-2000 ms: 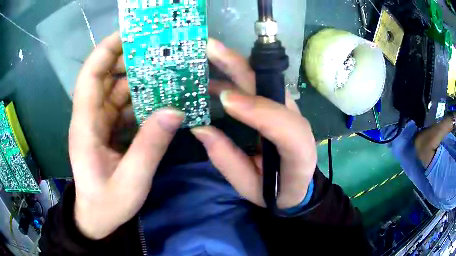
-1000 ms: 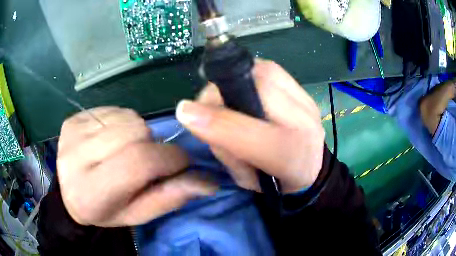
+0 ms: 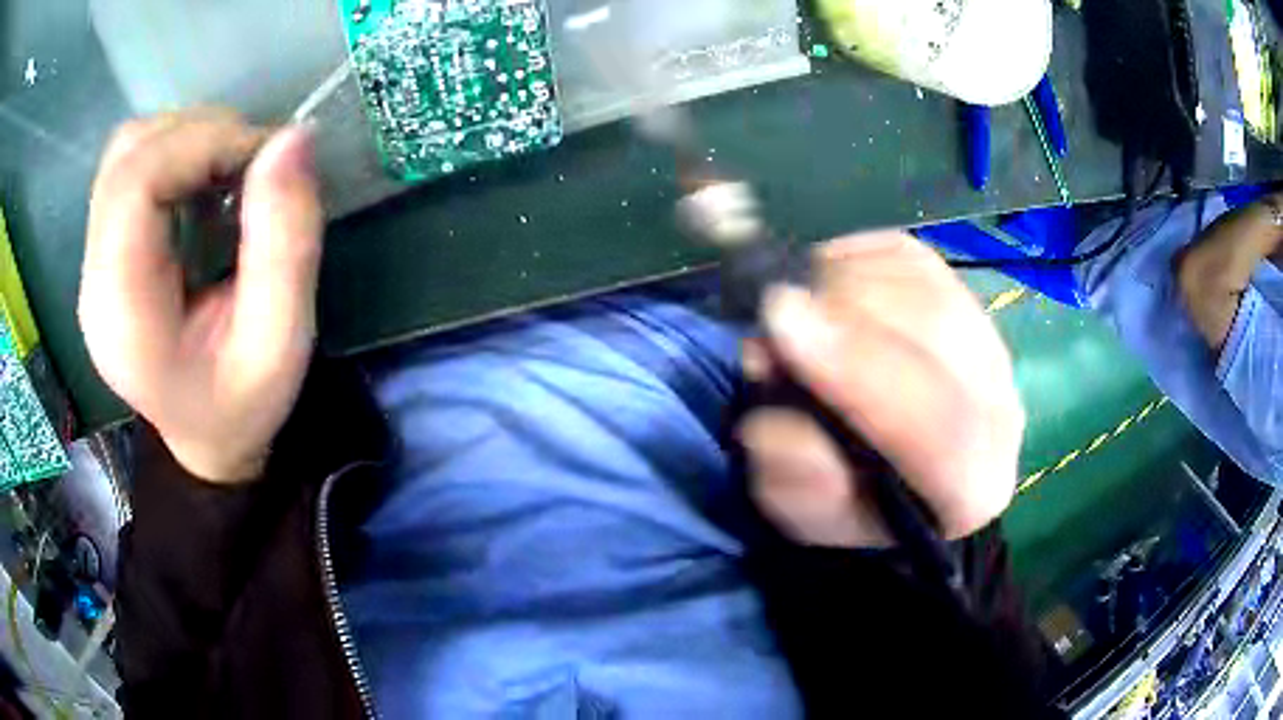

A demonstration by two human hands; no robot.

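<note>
A green circuit board point(image 3: 457, 85) with many shiny solder dots lies on the grey plate point(image 3: 704, 63), cut off by the top edge. My left hand point(image 3: 204, 267) is left of the board and pinches a thin silvery solder wire point(image 3: 327, 90) between thumb and index finger; the wire points up toward the board's left edge. My right hand point(image 3: 886, 387) is right of and below the board, blurred, and holds the soldering iron point(image 3: 753, 253) by its black handle. The iron's tip is blurred and points up and left, apart from the board.
A round cream-yellow container point(image 3: 943, 42) is at the upper right, with blue-handled pliers point(image 3: 1044, 120) beside it. Another green board point(image 3: 28, 422) with a yellow strip lies at the far left. Another person's arm point(image 3: 1231, 274) is at the right edge. Solder crumbs dot the plate's edge.
The board went from my hands onto the plate. My left hand then moved up and left with the solder wire pinched. My right hand moved right with the iron, now tilted left.
</note>
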